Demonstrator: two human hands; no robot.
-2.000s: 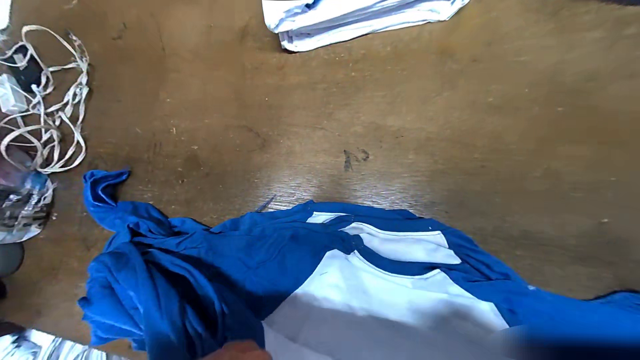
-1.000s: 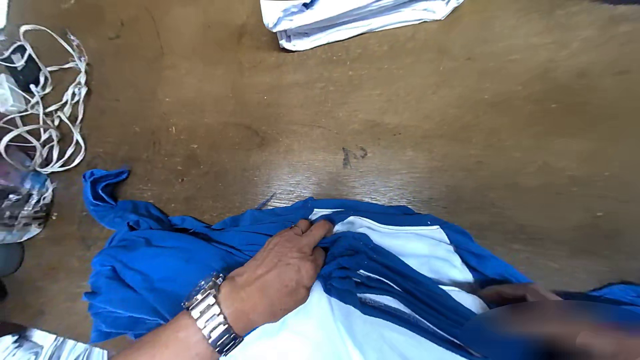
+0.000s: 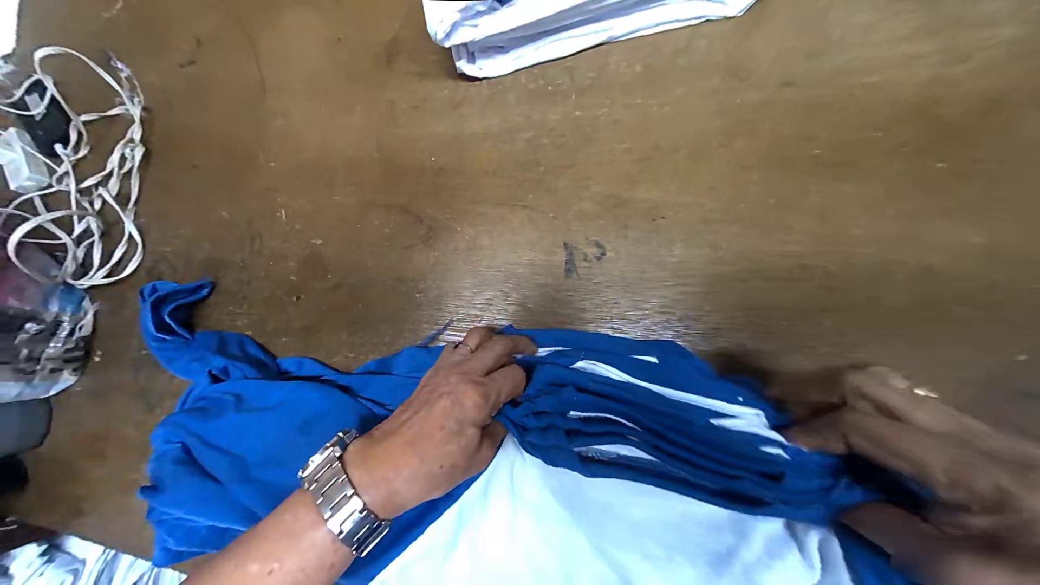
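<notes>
Blue-and-white garments, which look like stacked shirts, lie along the near edge of the view. My left hand, with a metal watch and a ring, has its fingers closed on gathered blue fabric at the middle. Several blue folds with thin white strips between them run from there to the right. At their far end my right hand, blurred, grips the blue cloth. White fabric spreads below the folds. The right fingertips are partly hidden by cloth and blur.
Folded white cloth lies at the top of the brown wooden table. At the left are a tangled white cord, a white adapter and a clear plastic bag. Patterned cloth shows at bottom left.
Both hands have come fully into view and onto the garments. The blue edges, spread with wide white areas before, are now gathered into narrow folds between the hands.
</notes>
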